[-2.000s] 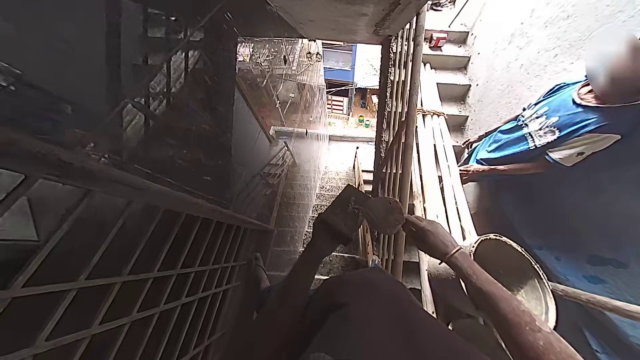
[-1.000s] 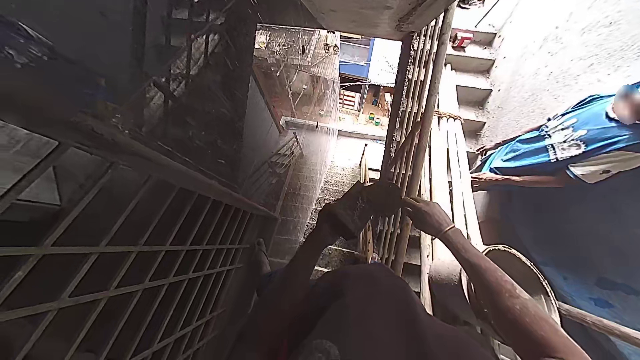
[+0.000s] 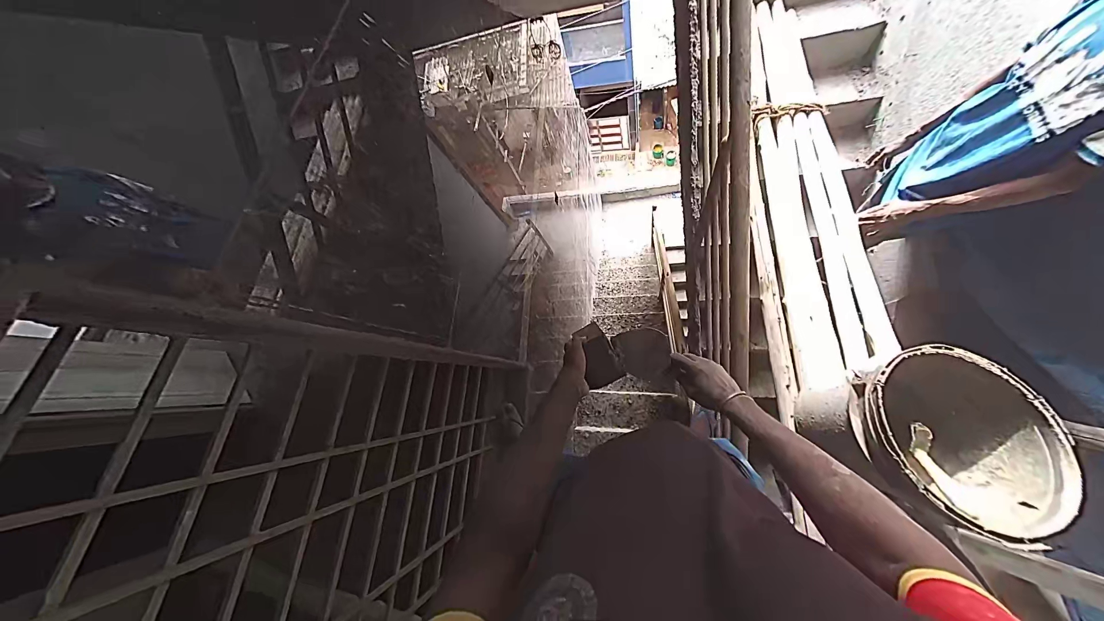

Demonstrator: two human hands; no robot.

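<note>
My left hand grips a dark, flat, squarish block, whose material I cannot tell. Close against its right side is a dark rounded flat piece, perhaps a trowel blade. My right hand is closed at that piece's right edge, and its handle is hidden by the fingers. Both hands are in front of my body, above the concrete stairs. A wide round metal pan with a stick-like thing inside stands right of my right forearm.
A metal grille railing runs along my left. Bamboo poles stand upright on the right, beside pale poles tied with rope. A person in a blue shirt is at the upper right, near more steps.
The view has shifted, and the round pan now shows more fully. Both hands still hold the block and the rounded piece close together.
</note>
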